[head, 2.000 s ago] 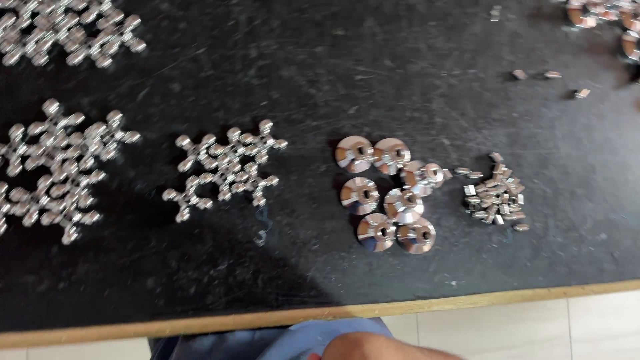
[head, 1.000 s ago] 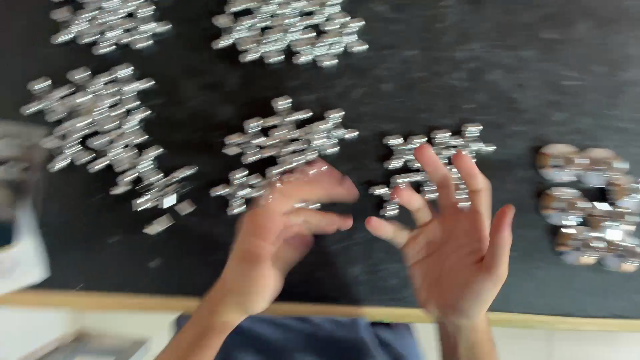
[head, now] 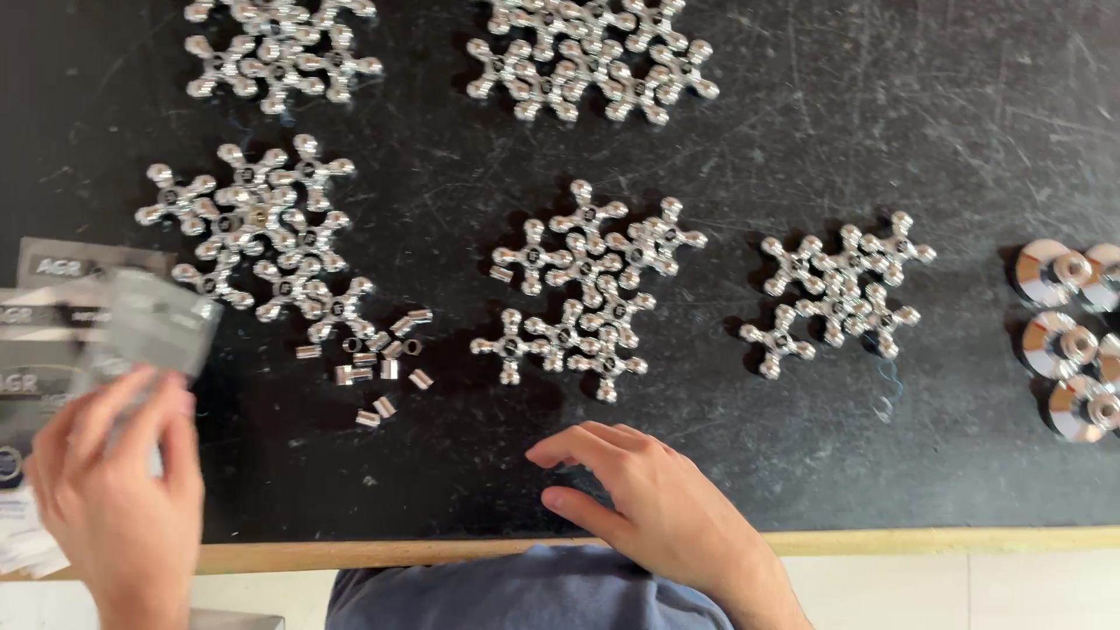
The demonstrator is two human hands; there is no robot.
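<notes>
My left hand [head: 122, 481] grips a small grey plastic packet [head: 162, 324], blurred, above a pile of printed packets [head: 35, 350] at the left edge. My right hand [head: 639, 499] is near the table's front edge, fingers curved and apart, holding nothing. Beyond it is a cluster of chrome cross-shaped tap handles [head: 586, 262]. Small metal sleeves [head: 389, 367] are scattered between that cluster and another group of cross handles [head: 262, 236] on the left. A smaller cluster of cross handles [head: 840, 289] stands to the right.
More chrome cross handles [head: 280, 52] and a further cluster [head: 577, 61] are at the back. Round chrome flanges [head: 1050, 341] stand at the right edge. A wooden strip [head: 420, 551] edges the black tabletop [head: 875, 472] in front.
My left hand has moved left, away from the middle cross handles, and now holds a packet. My right hand has turned from palm-up to back-up and moved left of the smaller cluster.
</notes>
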